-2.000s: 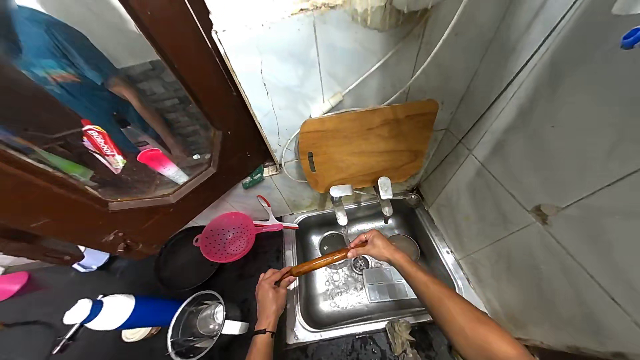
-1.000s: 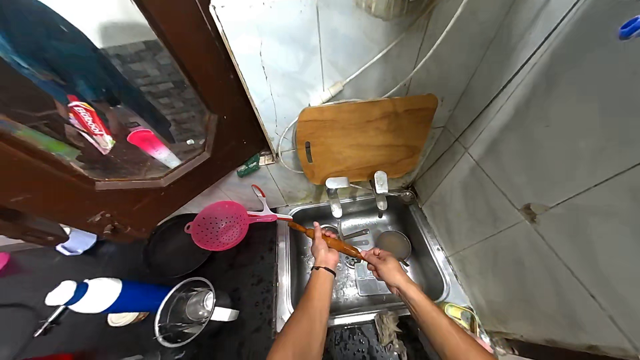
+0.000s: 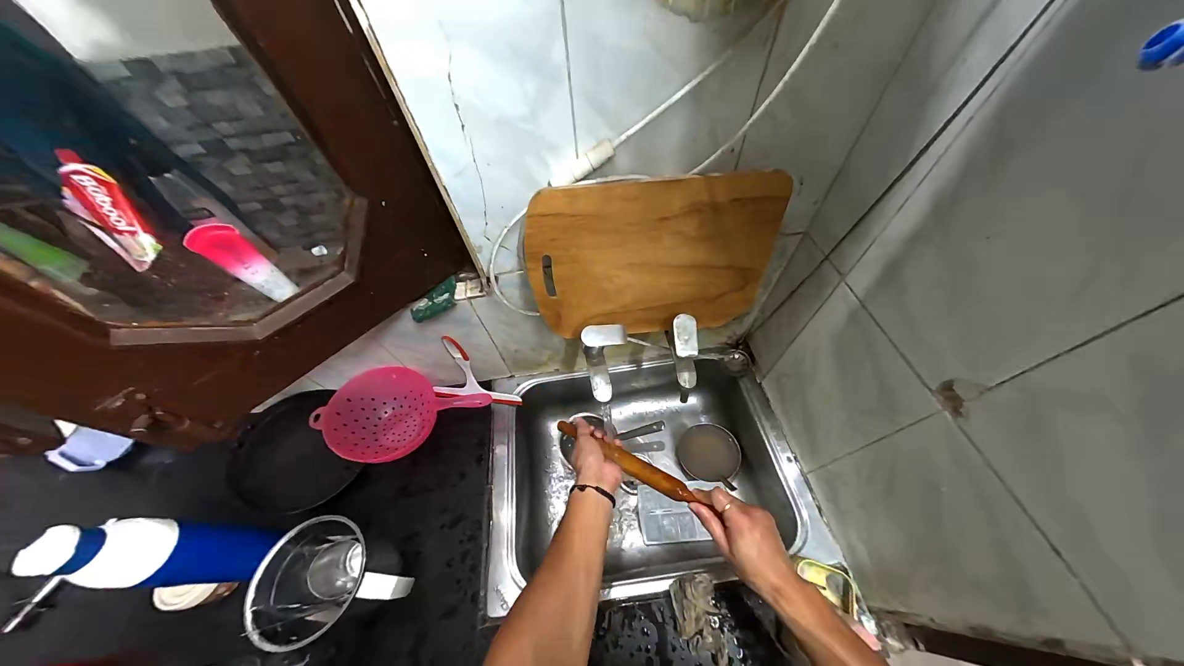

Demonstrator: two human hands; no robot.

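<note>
A wooden rolling pin (image 3: 652, 476) slants over the stainless steel sink (image 3: 504, 518). My left hand (image 3: 594, 458) is closed around its upper-left part, and my right hand (image 3: 740, 529) grips its lower-right handle. Beneath them in the basin lie a round metal strainer or dish (image 3: 709, 452), a clear plastic tray (image 3: 668, 516) and some metal utensils (image 3: 643, 431). A second round item in the basin is partly hidden by my left hand. Two taps, the left (image 3: 600, 361) and the right (image 3: 684, 350), reach over the sink's back edge.
A wooden cutting board (image 3: 657, 250) leans on the tiled wall behind the taps. Left of the sink are a pink colander (image 3: 384, 413), a squeegee (image 3: 467, 370), a black pan (image 3: 287, 458), a clear jug (image 3: 305, 583) and a blue-and-white bottle (image 3: 199, 553). A wet cloth (image 3: 700, 615) lies at the front edge.
The rolling pin has moved from the sink's left side toward its middle since a second ago, with both hands on it. Two seconds ago it tilted the other way.
</note>
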